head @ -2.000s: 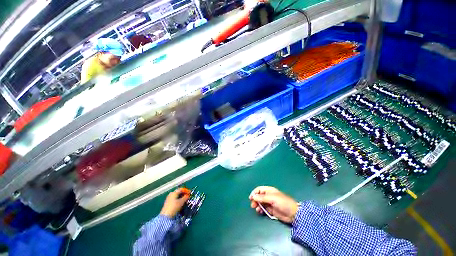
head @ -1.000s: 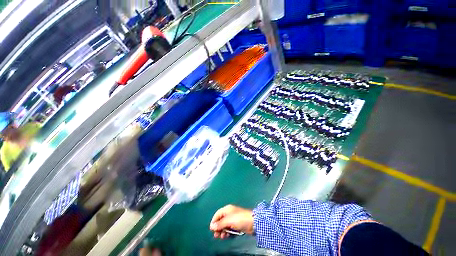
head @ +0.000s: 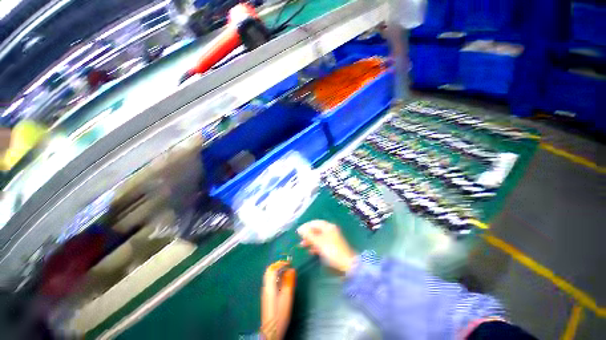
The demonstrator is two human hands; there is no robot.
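My left hand (head: 278, 292) is upright at the lower middle, an orange cover on a fingertip. A small thin piece seems to show at its fingertips, but blur hides what it is. My right hand (head: 327, 244) is just above and right of it, fingers bent together, not touching the left hand. I cannot tell what it holds. Rows of black-and-white wire parts (head: 412, 189) lie on the green mat at the right, with a white tag (head: 497, 170) by them. A white roll in clear plastic (head: 276, 197) is beyond my hands.
A blue bin (head: 266, 166) and a second bin of orange wires (head: 349, 83) stand behind the roll. A cream divided tray (head: 136, 282) is at left. A metal-edged shelf (head: 219, 93) runs above, with a red-orange tool (head: 219, 48). Blue crates (head: 488, 70) are at back right.
The view swung right, then slightly back left. My left hand, blurred at the lower edge a second ago, is now beside my right hand. The white strip over the right rows no longer shows clearly.
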